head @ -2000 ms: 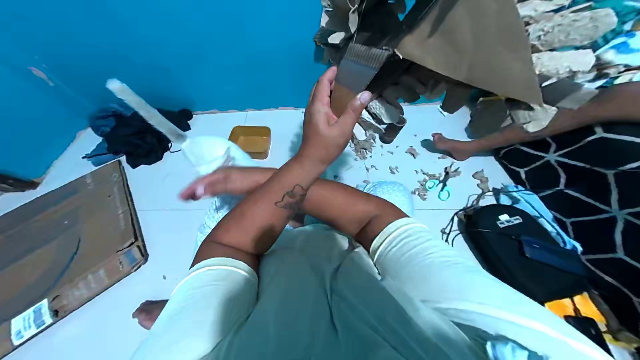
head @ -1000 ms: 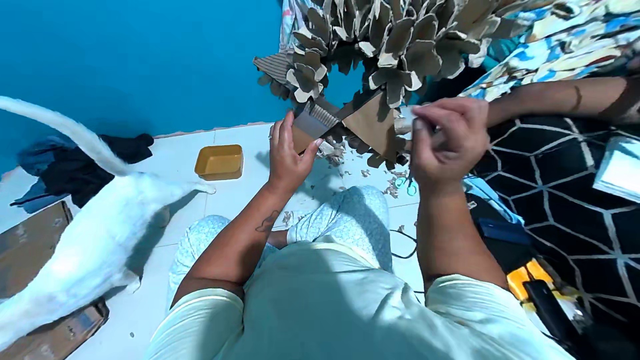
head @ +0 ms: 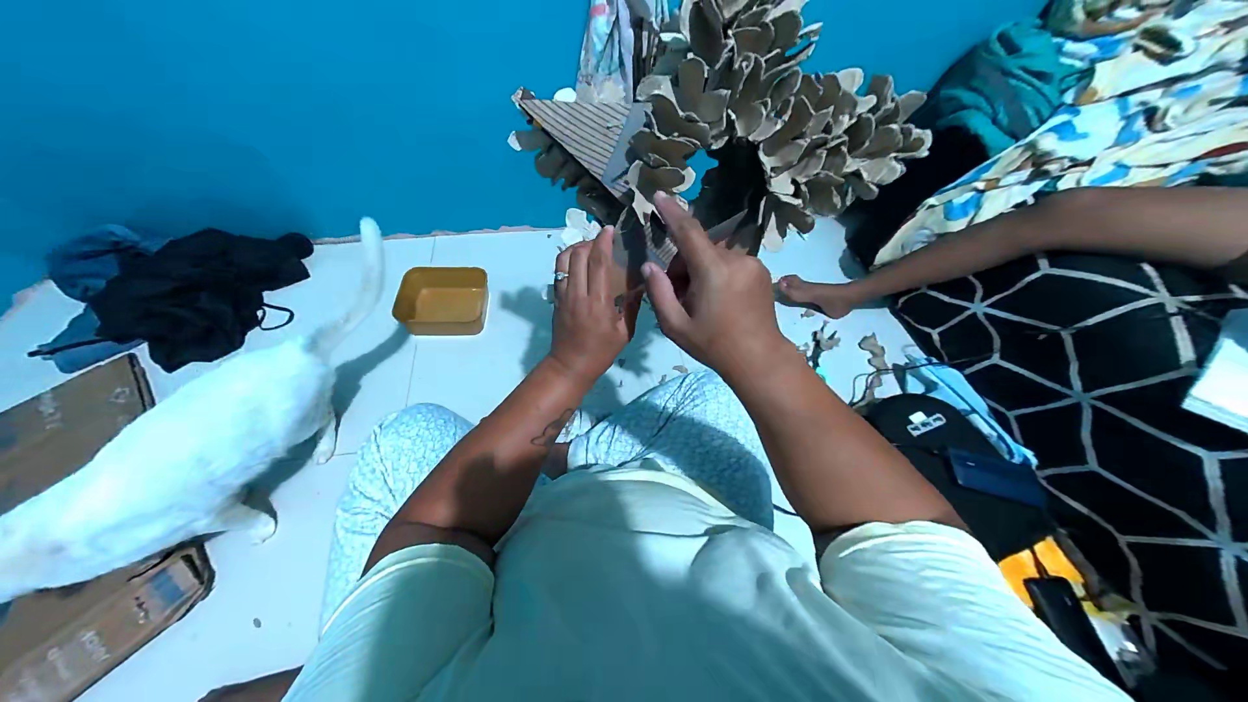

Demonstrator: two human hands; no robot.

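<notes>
A cardboard wreath (head: 751, 97) covered in petal-like cut pieces stands upright in front of me. At its left is a corrugated cardboard triangle (head: 585, 132), joined to or lying against it. My left hand (head: 590, 307) grips the lower edge of the cardboard piece, fingers up and a ring on one of them. Close beside it, my right hand (head: 717, 292) points its index finger at the lower petals, with the thumb apart; its other fingers are partly hidden, and whether they hold anything cannot be told.
A white cat (head: 205, 429) stands at the left by a flattened cardboard box (head: 107, 624). Near the blue wall are dark clothes (head: 214, 292) and a yellow-brown plastic tray (head: 441, 302). Another person's leg (head: 1024, 234) rests at the right, above a black bag (head: 936, 448); cardboard scraps (head: 824, 341) litter the floor.
My right hand has moved in from the right to the cardboard beside my left hand. The wreath shows more fully now. The cat's tail has swung to the right.
</notes>
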